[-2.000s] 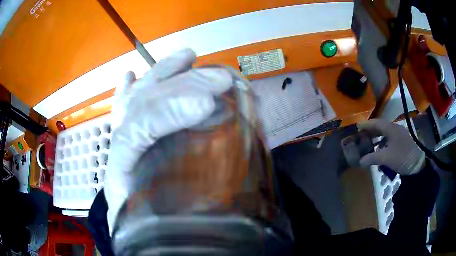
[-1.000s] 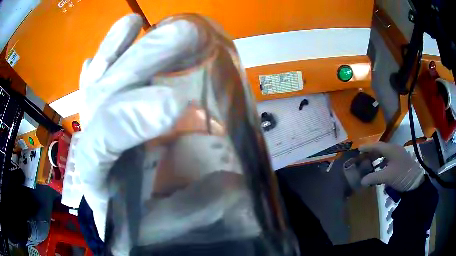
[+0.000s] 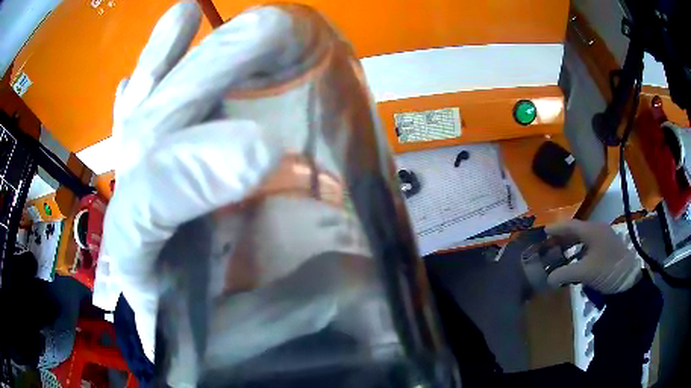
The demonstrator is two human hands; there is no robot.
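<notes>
A clear drink bottle with a dark lower end fills the middle of the view, very close to the camera and blurred. My left hand, in a white glove, is wrapped around its upper part. My right hand, also gloved, is at the right, closed around a small grey, cup-like piece, perhaps the bottle's lid. A record sheet lies on the orange ledge with a larger black piece and a small curved black piece on it.
A black pad lies on the ledge right of the sheet. A green push button is on the orange rail. A foam tray is below my right hand. A red stool stands at lower left. A black cable hangs at the right.
The view has shifted, and the bottle with my left hand appears higher and closer, tilted back. The larger black piece on the sheet has come into view. My right hand keeps its hold.
</notes>
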